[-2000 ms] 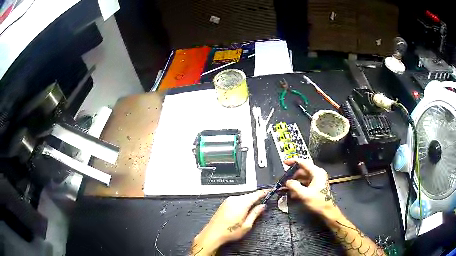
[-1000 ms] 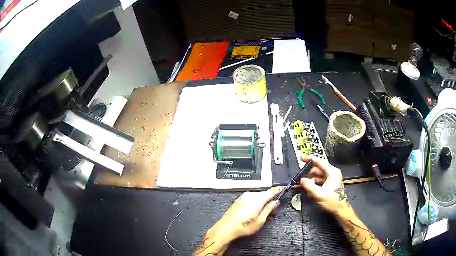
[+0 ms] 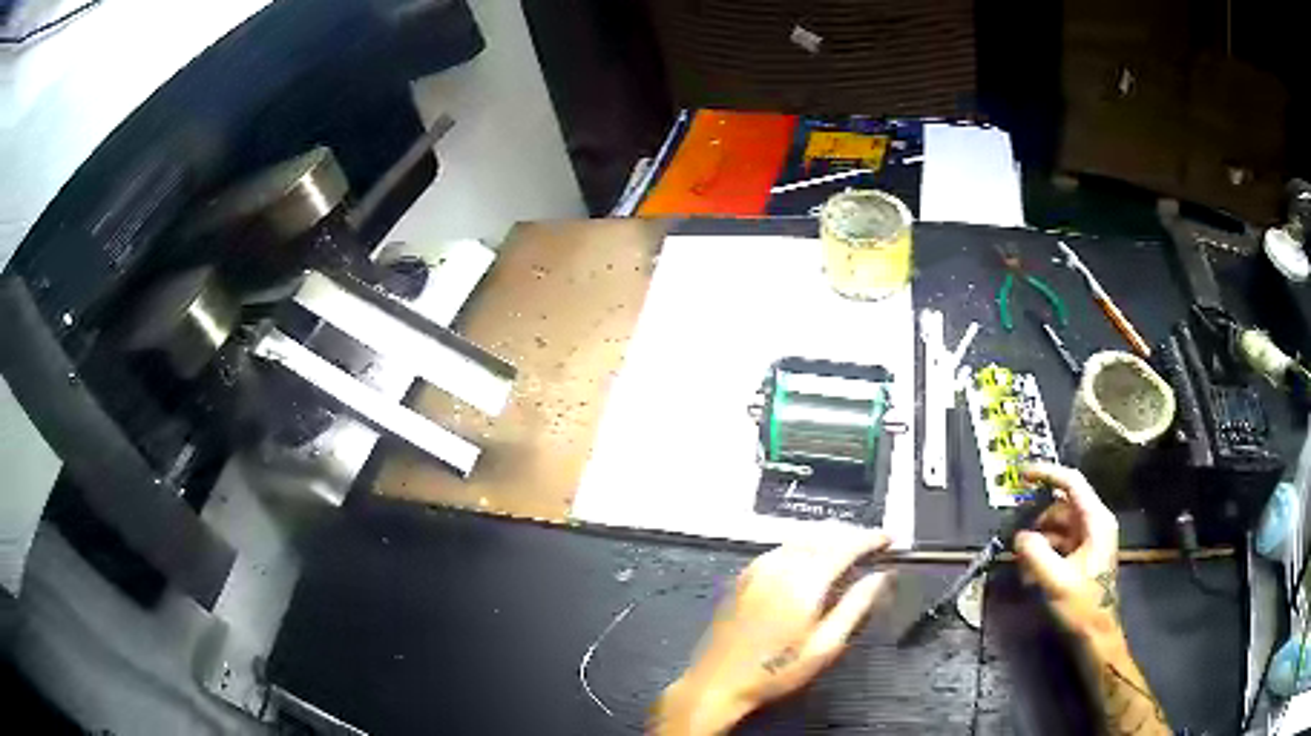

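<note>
My right hand [image 3: 1071, 554] holds a slim dark pen-length tool, perhaps tweezers [image 3: 963, 582], which slants down-left over the black mat. My left hand [image 3: 791, 611] is to its left, palm down over the mat, with fingers apart and nothing seen in it. The tool's lower end is apart from my left hand. A short PCB panel [image 3: 1011, 431] with yellow-black parts lies just beyond my right hand, beside the grey pot [image 3: 1124, 400].
The solder wire reel [image 3: 827, 420] stands on a white sheet [image 3: 676, 381]. The yellow tub [image 3: 866, 245], white strip tool [image 3: 936, 396], side cutters [image 3: 1032, 295] and soldering station [image 3: 1229, 417] stand around it. Two pale output rails [image 3: 410, 345] jut in at left. A curled wire offcut [image 3: 592, 654] lies on the mat.
The view has turned left, so the bench sits further right in the picture. My left hand has come off the dark tool and opened. My right hand still holds the tool.
</note>
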